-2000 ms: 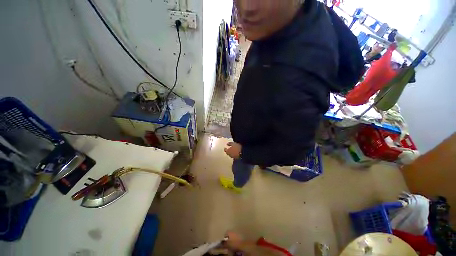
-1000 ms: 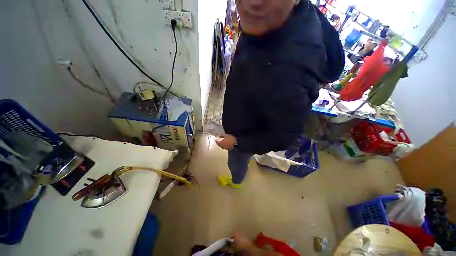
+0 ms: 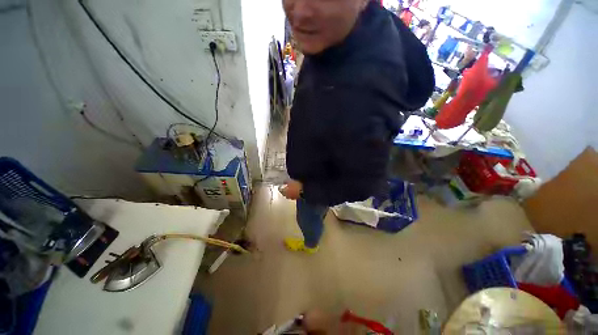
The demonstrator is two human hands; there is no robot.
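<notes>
A blurred hand, apparently my right hand (image 3: 318,321), shows at the bottom edge, cut off by it. A narrow white thing (image 3: 286,325) with a dark end lies beside its left side; whether the hand grips it is unclear. A red strip (image 3: 364,321) shows to its right. I cannot make out my left hand. A steam iron (image 3: 134,270) with a brown-orange handle rests on the cream pressing table (image 3: 172,262) at the left. Its yellow-tan hose (image 3: 197,239) runs off the table's right edge.
A person in a dark jacket (image 3: 347,124) stands in front. A second iron (image 3: 84,245) and blue crate (image 3: 29,190) are at left. A blue-topped box (image 3: 197,176) stands by the wall. A cloth-filled blue crate (image 3: 400,212), a round stool (image 3: 501,314) and blue basket (image 3: 486,269) are right.
The view has shifted a little, so the person stands farther left in the picture. The hand and white thing at the bottom edge show less than before. The iron stays on the table.
</notes>
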